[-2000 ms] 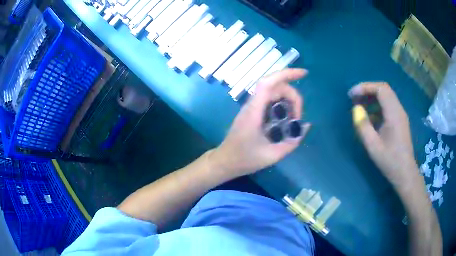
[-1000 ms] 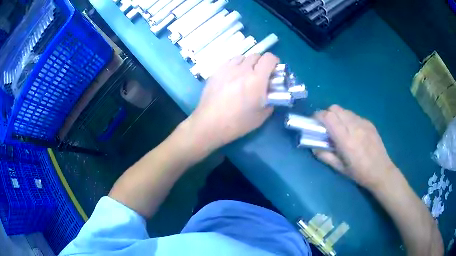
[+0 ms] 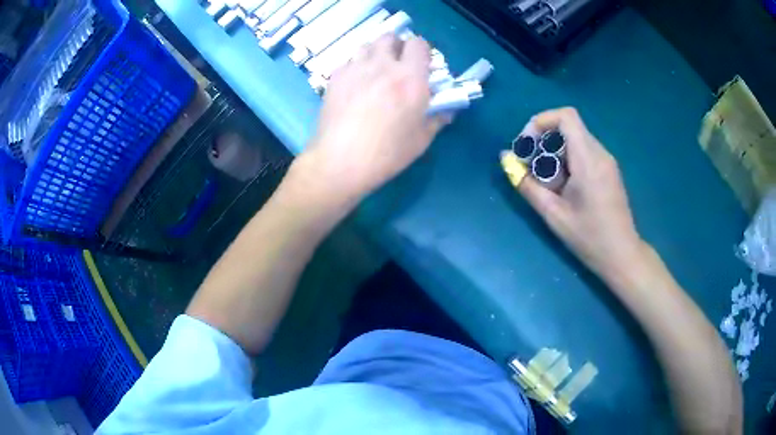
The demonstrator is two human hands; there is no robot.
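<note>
My right hand [image 3: 587, 191], with yellow tape on the thumb, holds three silver tubes [image 3: 547, 166] upright in a bundle. Their dark open round ends face up. My left hand [image 3: 370, 115] is over the near end of a row of bright white-silver tubes [image 3: 332, 25] at the bench's left edge. Silver tubes [image 3: 455, 96] stick out past its fingers to the right. The hand's back hides the fingers' hold on them. One more tube lies just beyond.
A black tray [image 3: 544, 53] with tubes is at the top. A yellow-tan block [image 3: 733, 136], a clear bag [image 3: 759, 242] and scattered whitish pieces [image 3: 745, 323] are at right. A tube with yellowish tape strips [image 3: 544, 384] lies at the near edge. Blue crates [image 3: 106, 127] stand left.
My left hand has moved up-left onto the tube row. My right hand has moved up and turned its tubes from lying sideways to ends up, now showing three.
</note>
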